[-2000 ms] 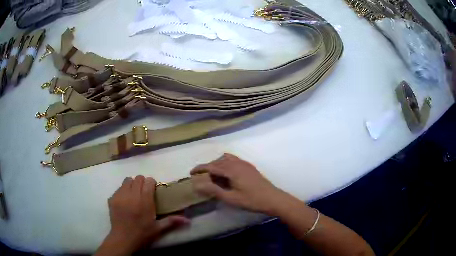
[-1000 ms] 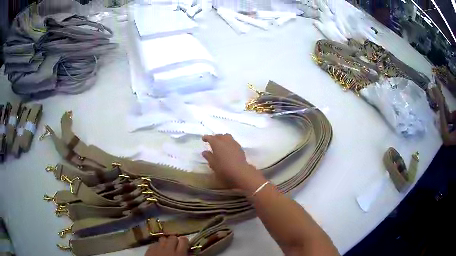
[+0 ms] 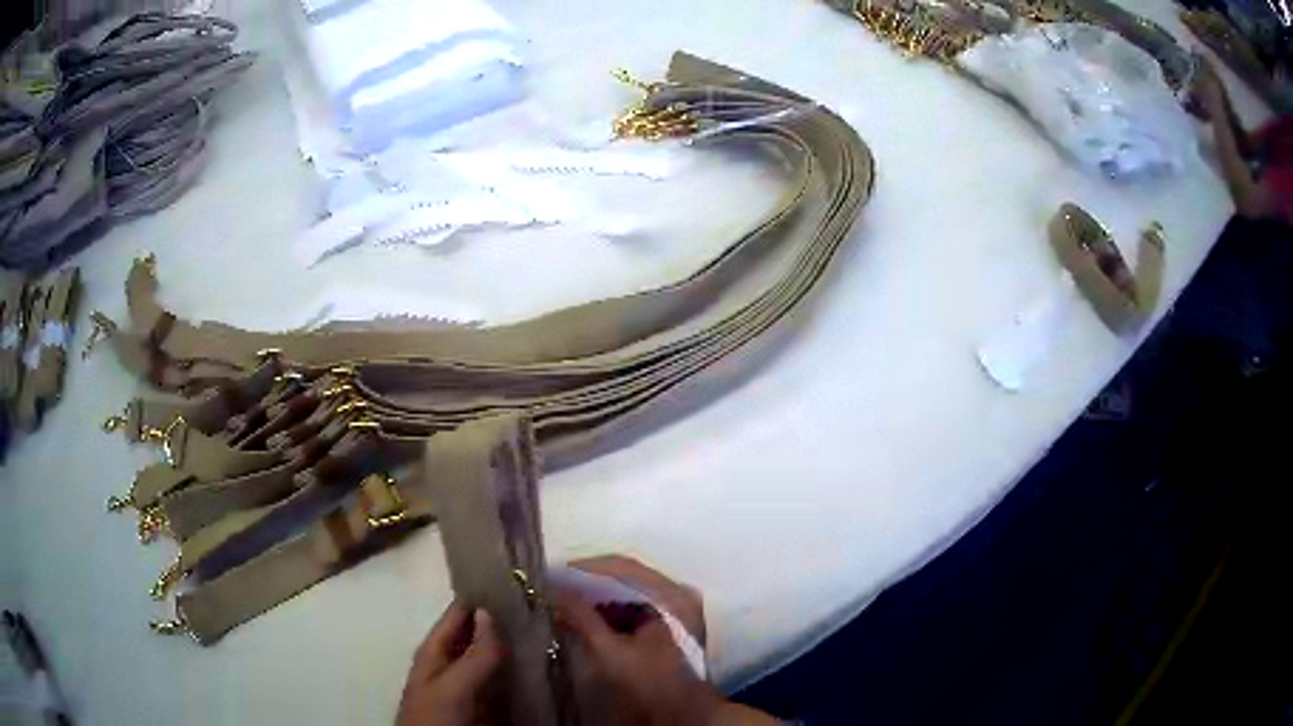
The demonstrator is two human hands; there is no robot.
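A coiled tan strap (image 3: 482, 518) stands upright at the bottom centre, with small gold clips at its lower part. My left hand (image 3: 454, 669) grips its lower left side. My right hand (image 3: 638, 645) is at its lower right side, with a white band (image 3: 691, 641) showing at the fingers and palm. How far the band goes round the coil is hidden. Loose webbing straps (image 3: 667, 319) lie in a curved pile just beyond, their hooks and buckles at the left. The lowest strap has a gold buckle (image 3: 383, 499).
Loose white strips (image 3: 468, 213) lie behind the pile, before a white stack (image 3: 426, 71). Banded bundles (image 3: 43, 341) and a grey-taupe pile (image 3: 114, 128) are at left. A lone coiled strap (image 3: 1099, 270), a white strip (image 3: 1010, 352) and a plastic bag (image 3: 1092, 107) are at right. A person's arm shows at far right.
My right hand has come back from the loose white strips to the coil with a white band. The coil has been raised upright between both hands. The view has shifted.
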